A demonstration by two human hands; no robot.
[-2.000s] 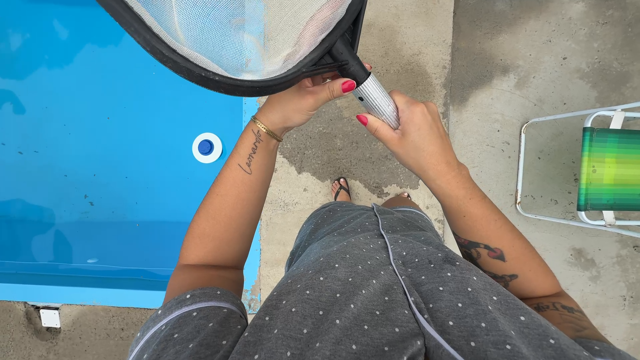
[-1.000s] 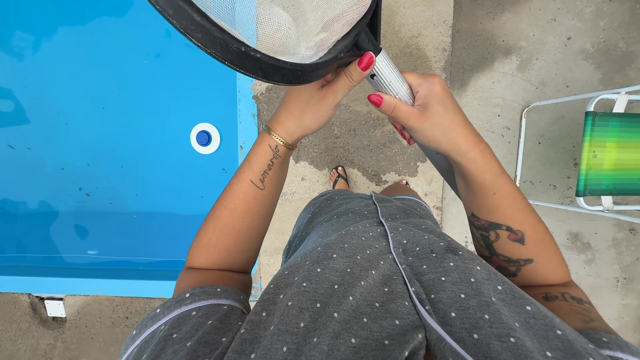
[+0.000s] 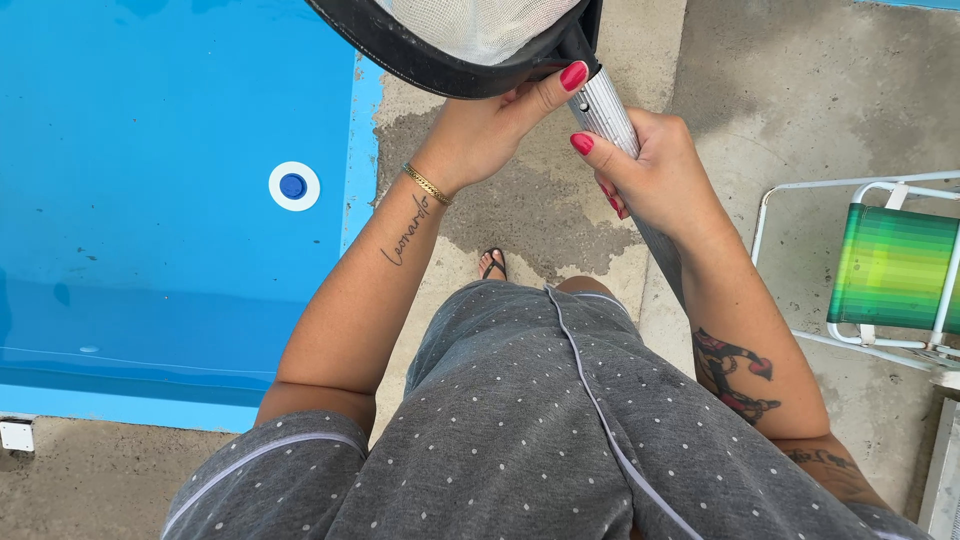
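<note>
A pool skimmer net with a black plastic frame [image 3: 450,67] and white mesh [image 3: 480,30] is at the top of the view, cut off by the upper edge. Its black neck fits into a ribbed aluminium pole [image 3: 607,112], which has a small round hole near its end. My left hand [image 3: 495,135] grips the frame's neck from below, thumb beside the joint; its other fingers are hidden behind the frame. My right hand [image 3: 652,165] is closed around the pole just below the joint. The rest of the pole runs down behind my right forearm.
To the left lies a swimming pool with blue water [image 3: 165,187] and a blue-and-white round fitting [image 3: 294,186]. Its painted edge [image 3: 361,150] borders the wet concrete deck [image 3: 525,195]. A green striped folding chair [image 3: 892,262] with a white frame stands at the right.
Over the two seconds, the net has moved somewhat to the right in view. My right hand has shifted its fingers on the pole, their tips now showing below it. Both hands stay at the joint.
</note>
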